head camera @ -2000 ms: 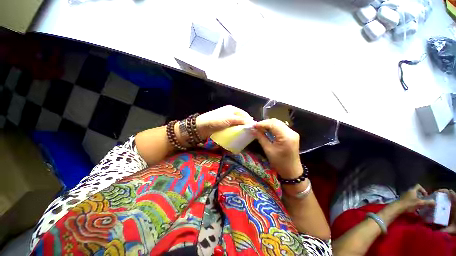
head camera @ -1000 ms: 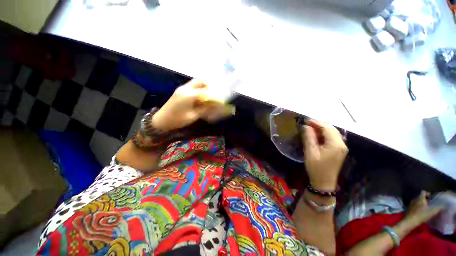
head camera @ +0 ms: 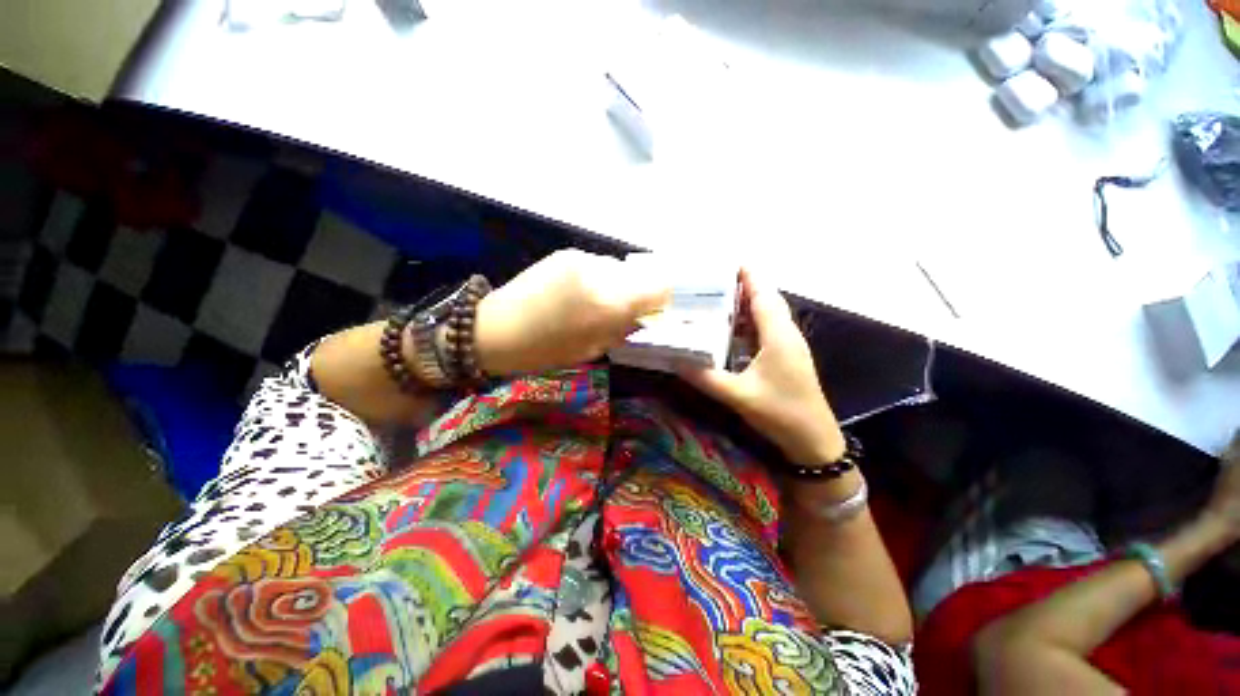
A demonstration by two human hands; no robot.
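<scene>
A white carton (head camera: pixel 696 324) is held in front of my chest, just off the table's near edge. My left hand (head camera: pixel 578 316) grips its left side, with the fingers at its opening. My right hand (head camera: pixel 778 374) holds its right side, with the thumb below and the fingers behind. A narrow dark and reddish strip shows at the carton's right end. The carton's inside is too bright to make out.
The white table (head camera: pixel 816 177) has a white flap (head camera: pixel 628 120), a thin slip (head camera: pixel 937 290), white adapters (head camera: pixel 1029 95), a black cable (head camera: pixel 1108 214), a bagged bundle (head camera: pixel 1210 152) and another white carton (head camera: pixel 1199 320). A clear bag (head camera: pixel 891 394) hangs at the edge. Another person's arm (head camera: pixel 1088 598) is at right.
The yellow card and white paper held earlier no longer show. My right hand has left the hanging bag and come back left; both hands now hold a white carton.
</scene>
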